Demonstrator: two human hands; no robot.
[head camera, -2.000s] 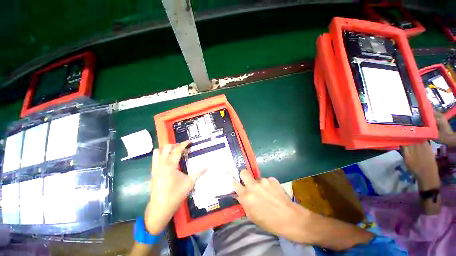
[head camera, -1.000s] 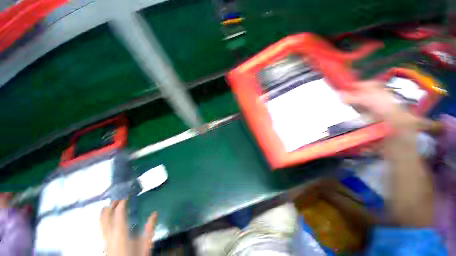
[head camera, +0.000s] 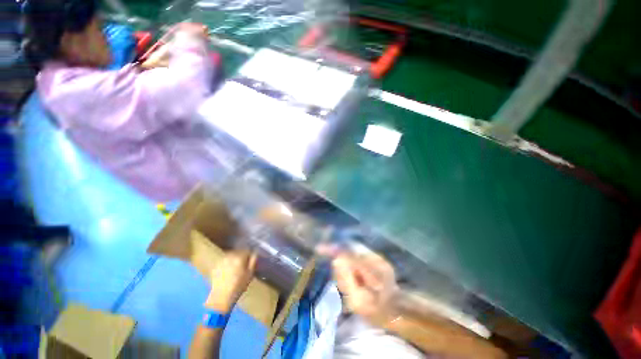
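A blurred clear plastic tray (head camera: 270, 235) is over the open brown carton (head camera: 200, 242), below the bench edge. My left hand (head camera: 230, 279), with a blue wristband, grips its near side at the carton. My right hand (head camera: 364, 280) is closed at its right side, near a carton flap; blur hides the exact fingertip contact. The battery tray (head camera: 327, 112), clear plastic with two rows of white batteries, lies on the bench above the carton. A small white liner (head camera: 381, 139) lies to its right.
A person in a pink sleeve (head camera: 140, 105) sits at the left. A red foam frame (head camera: 390, 52) lies behind the battery tray. A grey upright (head camera: 555, 66) stands at upper right. Another carton (head camera: 91, 333) is at lower left. Red foam shows at the right edge.
The view has swung left. My right hand has left the foam-framed tablet at the right. Both hands are now at the carton with clear plastic between them.
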